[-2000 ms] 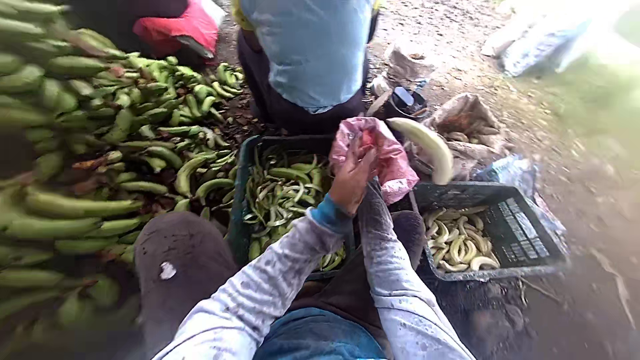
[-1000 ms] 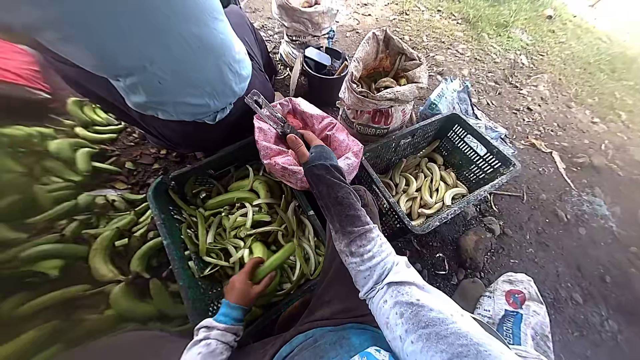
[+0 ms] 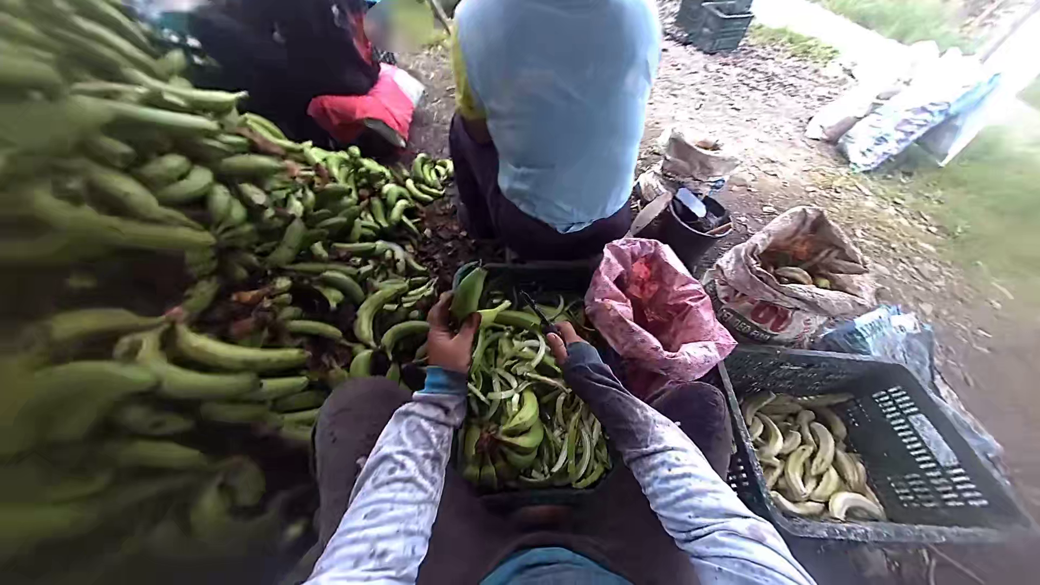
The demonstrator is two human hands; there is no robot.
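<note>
My left hand (image 3: 452,335) grips an upright green plantain (image 3: 468,294) above the left side of a dark plastic crate (image 3: 532,497) between my knees. My right hand (image 3: 564,340) holds a dark-handled peeling tool (image 3: 538,310), its thin end pointing up and left. Green plantains and many strips of peel (image 3: 532,366) fill the crate under both hands. A pink sack (image 3: 658,313), rolled open, stands just right of my right hand. Peeled plantains (image 3: 812,459) lie in a second dark crate (image 3: 877,370) at the right.
Green plantains (image 3: 227,357) are heaped along the left. A person in a light blue shirt (image 3: 565,106) sits close in front. Beyond the pink sack stand a dark bucket (image 3: 695,236) and a woven sack (image 3: 792,276). Filled bags (image 3: 910,106) lie at the far right.
My left hand has lifted a green plantain from the crate. My right hand, over the pink sack a second ago, is now over the crate with the tool. The view has swung left.
</note>
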